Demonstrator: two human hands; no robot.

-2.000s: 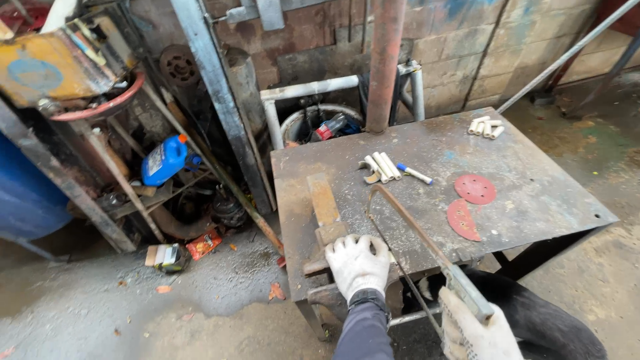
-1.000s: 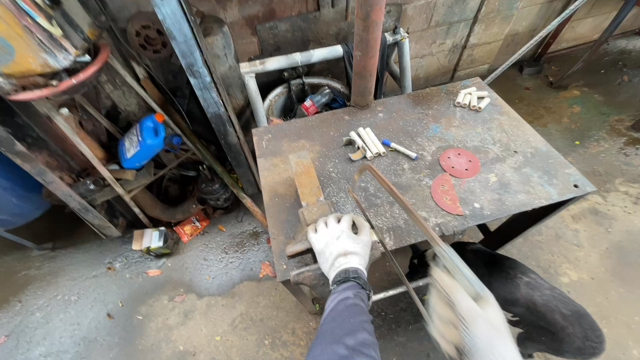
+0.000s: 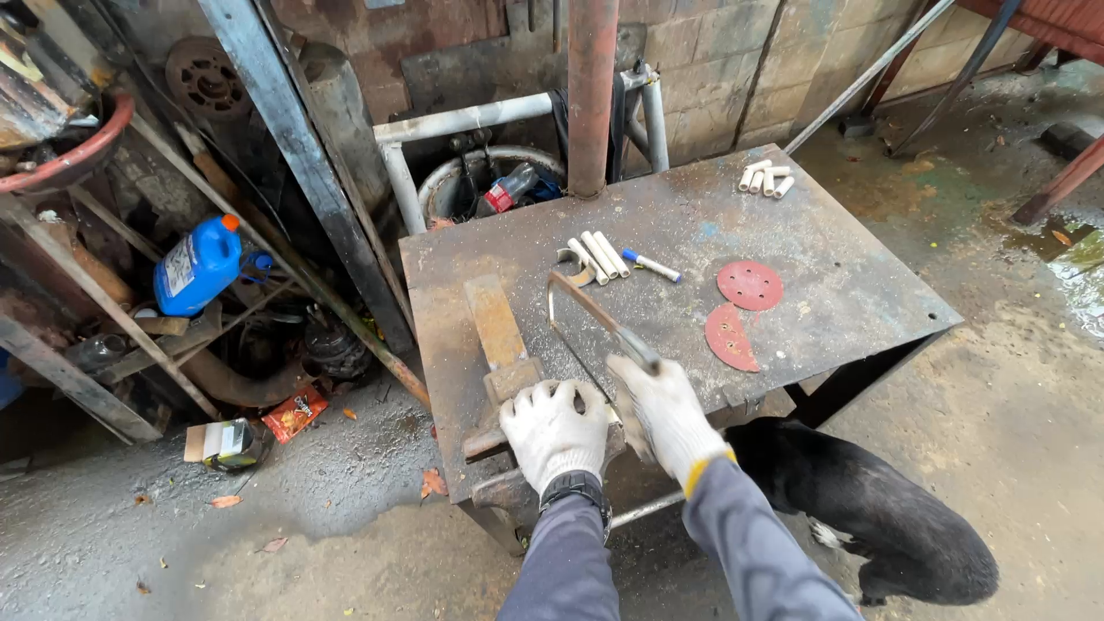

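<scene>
My right hand (image 3: 664, 410), in a white knit glove, grips the handle end of a hacksaw (image 3: 608, 319). Its frame reaches forward over the steel table (image 3: 828, 241). My gloved left hand (image 3: 556, 431) rests on a bench vise (image 3: 513, 379) at the table's near left edge; a small pale end shows between the hands, and what lies under the palm is hidden. The saw blade runs close beside the left fingers. Behind the saw lie several white tube pieces (image 3: 605, 254), a curved metal piece (image 3: 580, 266) and a marker (image 3: 652, 266).
Two red sanding discs (image 3: 749, 285), one cut, lie right of the saw. More short tubes (image 3: 766, 178) sit at the far corner. A black dog (image 3: 871, 509) is beside the table at right. A red post (image 3: 592, 103) stands behind; a blue jug (image 3: 198, 266) is at left.
My right hand has moved forward with the hacksaw, close to my left hand, after being farther back. The left hand stays on the vise. The dog's body shows more fully.
</scene>
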